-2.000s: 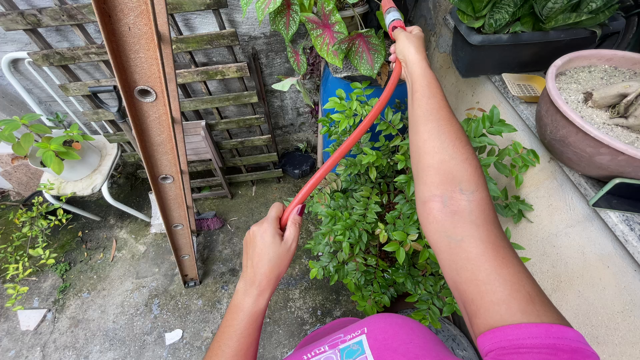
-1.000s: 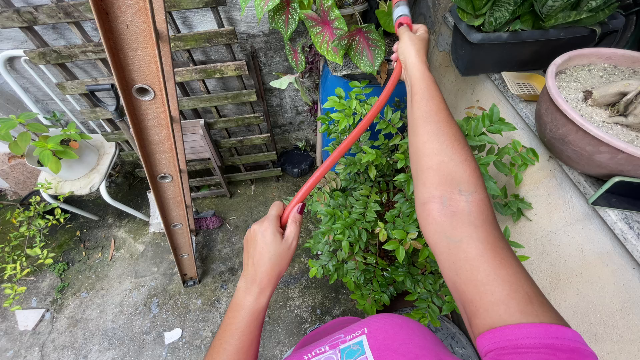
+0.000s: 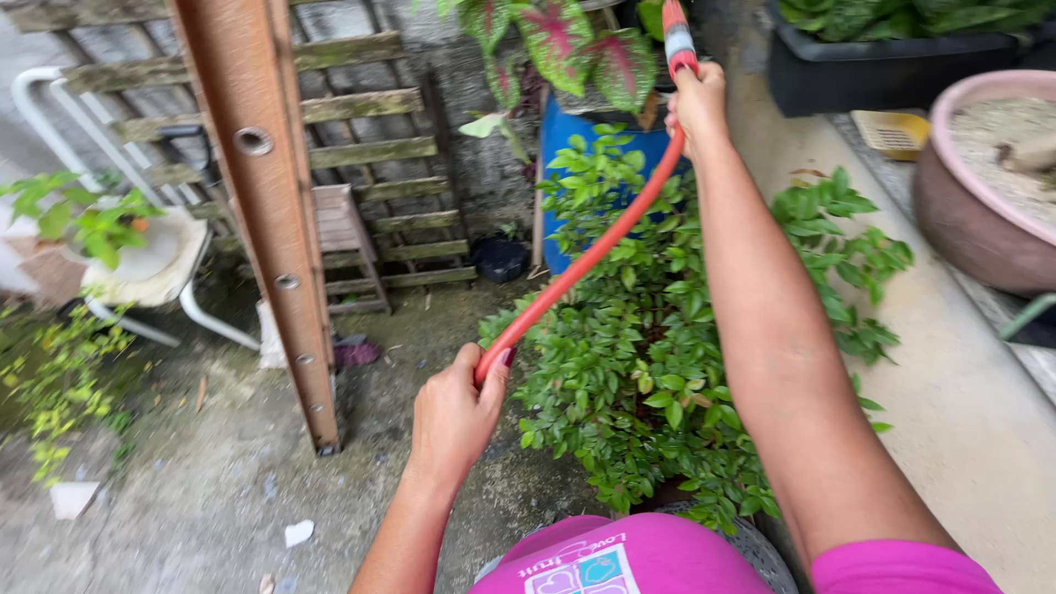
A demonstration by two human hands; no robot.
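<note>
An orange-red garden hose (image 3: 590, 257) runs between my two hands, over a leafy green potted shrub (image 3: 660, 363). My left hand (image 3: 458, 412) is closed around the hose at lower centre, left of the shrub. Higher up, my right hand (image 3: 700, 103) grips the hose just behind its red and grey nozzle (image 3: 679, 40). The nozzle points up the view, beside a caladium with pink and green leaves (image 3: 561, 41) that stands over a blue barrel (image 3: 602, 165). The nozzle's tip is at the top edge of the view. No water is clearly visible.
A rusty metal beam (image 3: 256, 206) slants down at left, before slatted wooden pallets (image 3: 371, 148). A white chair (image 3: 157, 264) holds a potted plant (image 3: 91, 219). On the right are a black planter (image 3: 874, 70), a yellow tray (image 3: 891, 134) and a round pot (image 3: 957, 206) on a ledge.
</note>
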